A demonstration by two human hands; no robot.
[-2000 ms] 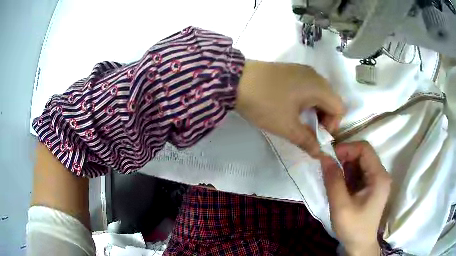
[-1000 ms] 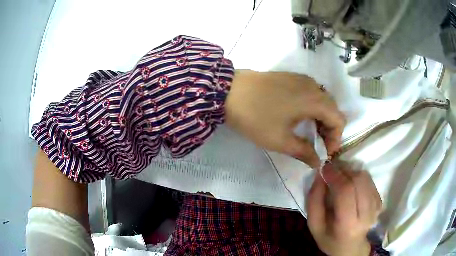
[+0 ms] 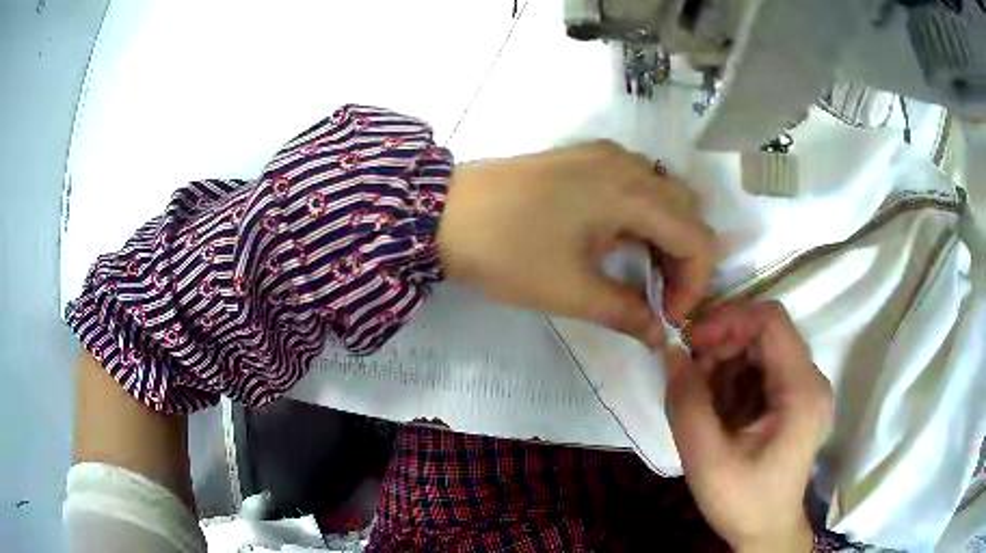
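Note:
The white garment (image 3: 903, 308) lies over the right side of the machine table. A narrow brownish zip (image 3: 833, 246) runs through it to the fingertips. My left hand (image 3: 573, 232), in a striped sleeve cover, pinches a small folded white edge (image 3: 655, 292) between thumb and fingers. My right hand (image 3: 746, 416) comes from the lower right and pinches the garment near the end of the zip, touching the left fingertips. The exact spot between the fingers is partly hidden. A flat white piece with a dark-stitched edge (image 3: 611, 405) lies below my left hand.
The off-white sewing machine head (image 3: 833, 76) is at the upper right, with small metal needle parts (image 3: 645, 70) beyond my hands. The white table (image 3: 249, 76) has printed ruler marks near its front edge. A dark red checked lap (image 3: 508, 497) and white scraps (image 3: 265, 529) are below.
Both hands have shifted slightly left in view with the pinched edge. The right hand's fingers curled over the edge and then opened out into a pinch. The machine head's place in view changed.

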